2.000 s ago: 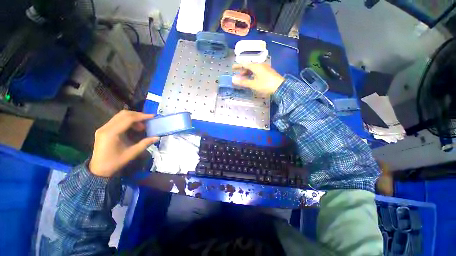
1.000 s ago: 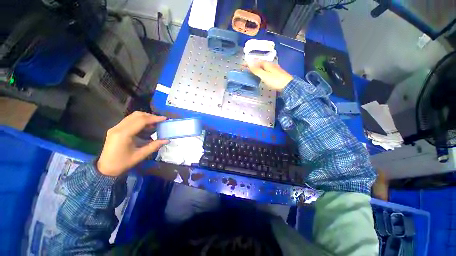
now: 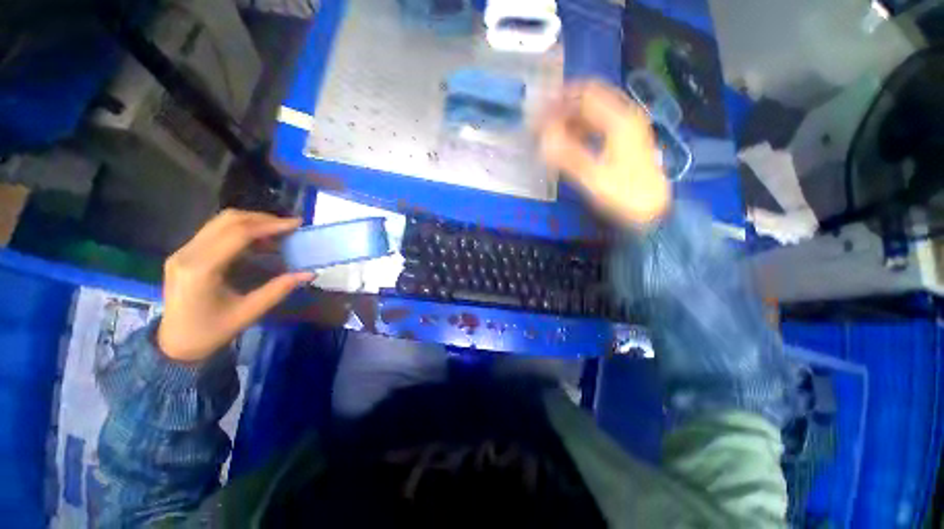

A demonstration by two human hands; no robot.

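My left hand (image 3: 223, 284) holds a blue-grey plastic housing (image 3: 336, 244) by its left end between thumb and fingers, over the white paper left of the keyboard. My right hand (image 3: 606, 145) is blurred, above the right edge of the perforated metal plate (image 3: 383, 114); its fingers are curled and I cannot tell if it holds anything. Another blue-grey housing (image 3: 484, 100) stands on the plate, left of my right hand and apart from it.
A white housing (image 3: 521, 25) and a spare blue-grey one (image 3: 439, 12) are at the plate's back. The black keyboard (image 3: 502, 271) lies at the bench front. Blue-grey housings (image 3: 658, 103) lie right of the plate. A paper-lined bin (image 3: 88, 362) is at left, a parts bin (image 3: 851, 413) at right.
My right hand has moved from behind the standing housing to the right and nearer me. My left hand still holds its housing. The view has tilted down, so the orange housing is out of sight.
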